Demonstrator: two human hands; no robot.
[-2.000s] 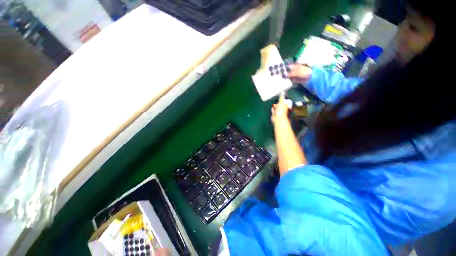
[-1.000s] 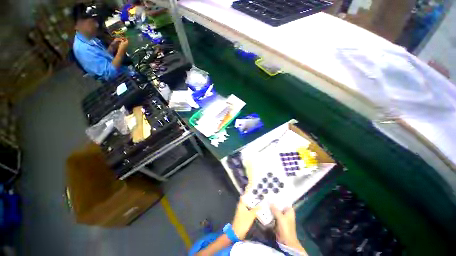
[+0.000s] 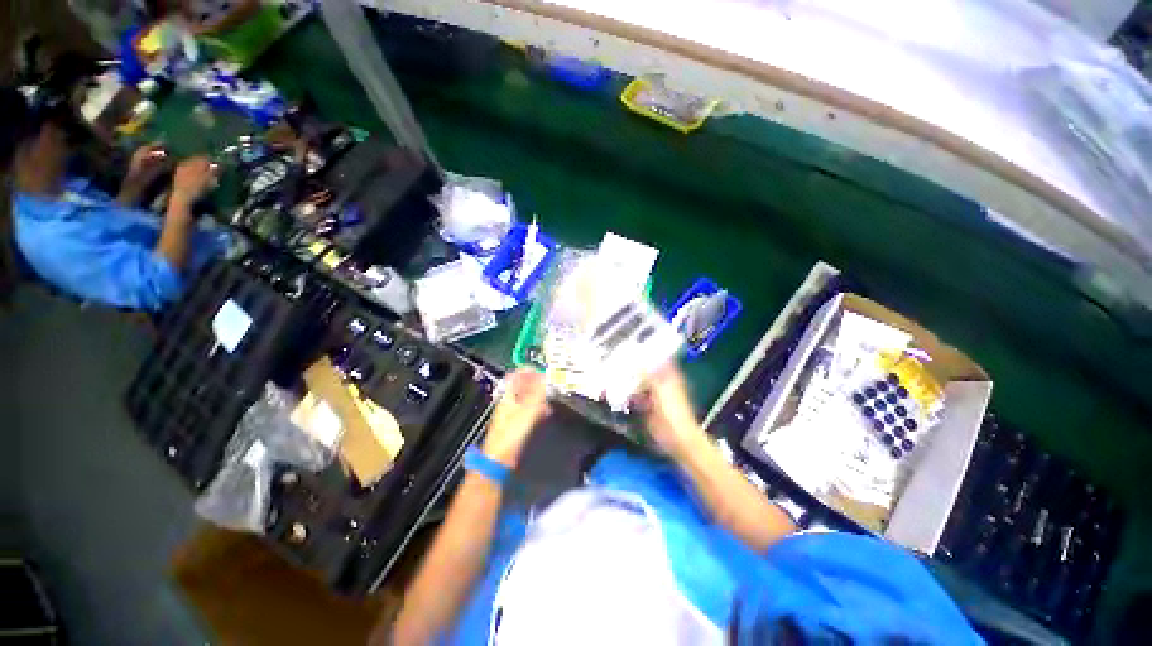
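My right hand (image 3: 662, 401) grips a white card (image 3: 636, 350) with dark marks, held over the green basket. My left hand (image 3: 517, 406), blurred, is at the front of the green basket (image 3: 529, 338); its grip cannot be told. The basket holds a stack of white sheets and clear plastic. An open white-and-brown carton (image 3: 937, 486) to the right holds papers, a yellow item and a sheet of black round dots (image 3: 892, 414).
Black compartment trays (image 3: 411, 461) with a plastic bag (image 3: 269, 454) and cardboard piece (image 3: 358, 427) stand at left. Blue bins (image 3: 708, 317) flank the basket. A filled black tray (image 3: 1030, 517) lies right. A raised white shelf (image 3: 809, 63) crosses behind. A person (image 3: 95, 240) sits far left.
The view has shifted, placing the basket in front and the carton to the right. The hands have moved from beside the carton to the basket. The dotted sheet from the hands is no longer seen there.
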